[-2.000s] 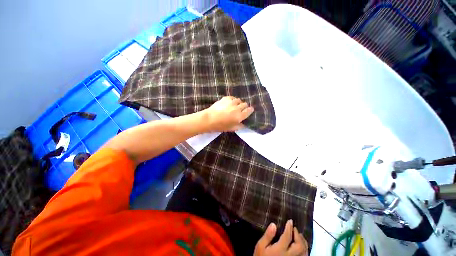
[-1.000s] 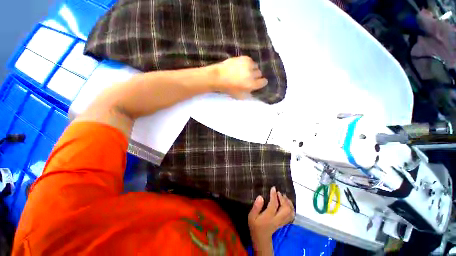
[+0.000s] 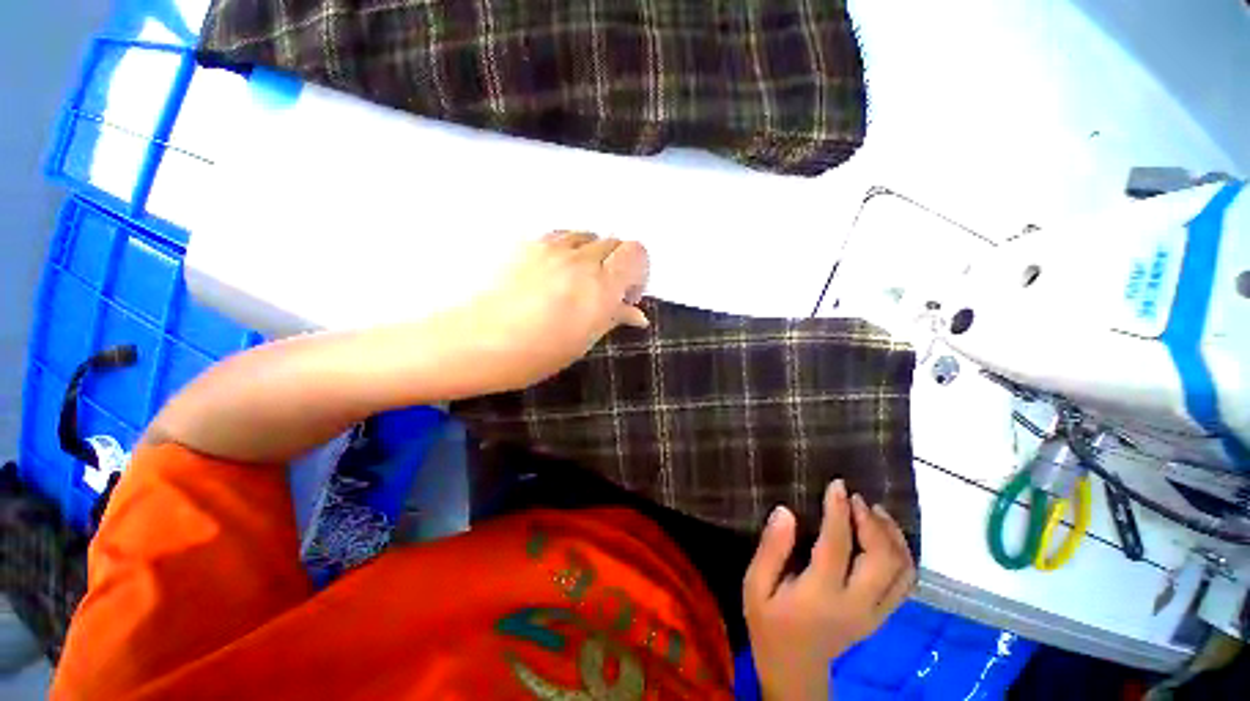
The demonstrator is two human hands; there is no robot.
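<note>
A brown plaid panel [image 3: 713, 411] lies at the table's near edge, left of the sewing machine's needle area. My left hand [image 3: 569, 308] is at the panel's upper left corner, fingers curled down at its edge; the fingertips are partly hidden. My right hand [image 3: 829, 575] rests on the panel's lower right part, fingers spread and pressed on the cloth. A larger plaid piece [image 3: 576, 69] lies farther back on the table, with no hand on it.
The white sewing machine head [image 3: 1138, 288] stands at the right. Scissors with green and yellow handles [image 3: 1039, 518] and a slim black tool [image 3: 1121, 518] lie below it. Blue crates [image 3: 137, 295] with a black strip [image 3: 76, 397] are at the left.
My left hand has left the larger plaid piece and come down to the smaller panel's upper left corner. My right hand stays on the smaller panel. The view has shifted closer to the machine.
</note>
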